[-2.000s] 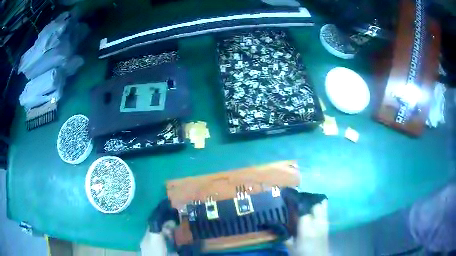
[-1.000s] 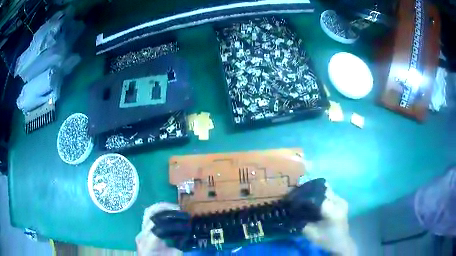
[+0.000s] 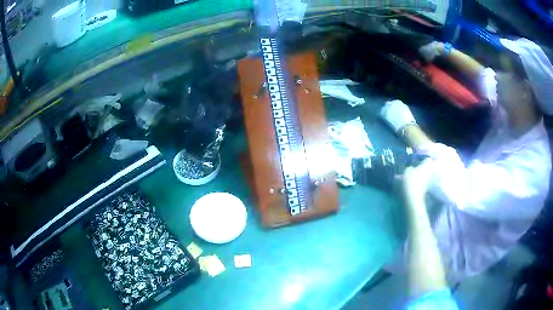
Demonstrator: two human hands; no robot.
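My right hand (image 3: 418, 178) reaches in from the bottom right, with a blue sleeve at the lower edge. It is blurred, and its fingers are at the right end of a dark heat sink (image 3: 383, 171) that carries small silver-legged parts along its upper side. The heat sink is beside white crumpled material (image 3: 351, 142), right of the long red-brown fixture. Whether it rests on the mat is unclear. My left hand is out of the picture.
A coworker in pale workwear (image 3: 491, 181) is at right, with a gloved hand (image 3: 399, 116) near the heat sink. The long fixture (image 3: 318, 121) stands centrally. A white dish (image 3: 218, 218), a dish of screws (image 3: 195, 169) and the transistor tray (image 3: 139, 251) are left.
The view has swung right. The heat sink has moved from the orange-brown fixture in front of me to beside the coworker. My left hand and that fixture have left the picture.
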